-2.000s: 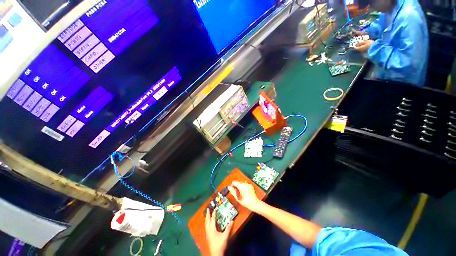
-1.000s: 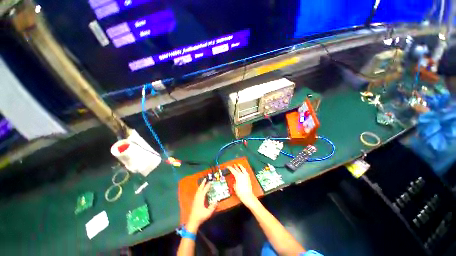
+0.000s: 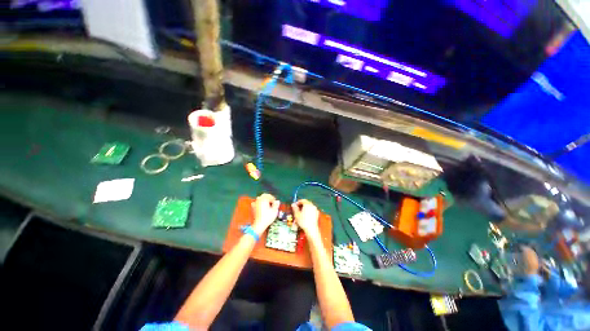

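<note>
A green-white circuit board point(image 3: 282, 236) lies on the orange-brown fixture base point(image 3: 259, 252) in front of me. My left hand point(image 3: 264, 210), with a light blue wrist strap point(image 3: 250, 233), is at the board's upper left corner by the connector block. My right hand point(image 3: 305, 213) is at its upper right, beside the blue cable point(image 3: 317, 185). Both hands have their fingers bent at the connectors; what the fingertips hold is too small and blurred to tell. A small red piece point(image 3: 301, 241) lies right of the board.
Left: green boards point(image 3: 171, 213), a paper slip point(image 3: 114, 190), tape rings point(image 3: 154, 163) and a white roll point(image 3: 212, 139). Right: another board point(image 3: 347, 258), a white board point(image 3: 366, 225), a remote point(image 3: 395, 258), the orange box point(image 3: 418, 222) and an oscilloscope point(image 3: 391, 163). A person's blue sleeve point(image 3: 524, 297) shows far right.
The view has swung left, showing more bench there. My hands have moved from the board's sides to its top edge by the connectors. The board stays on the base.
</note>
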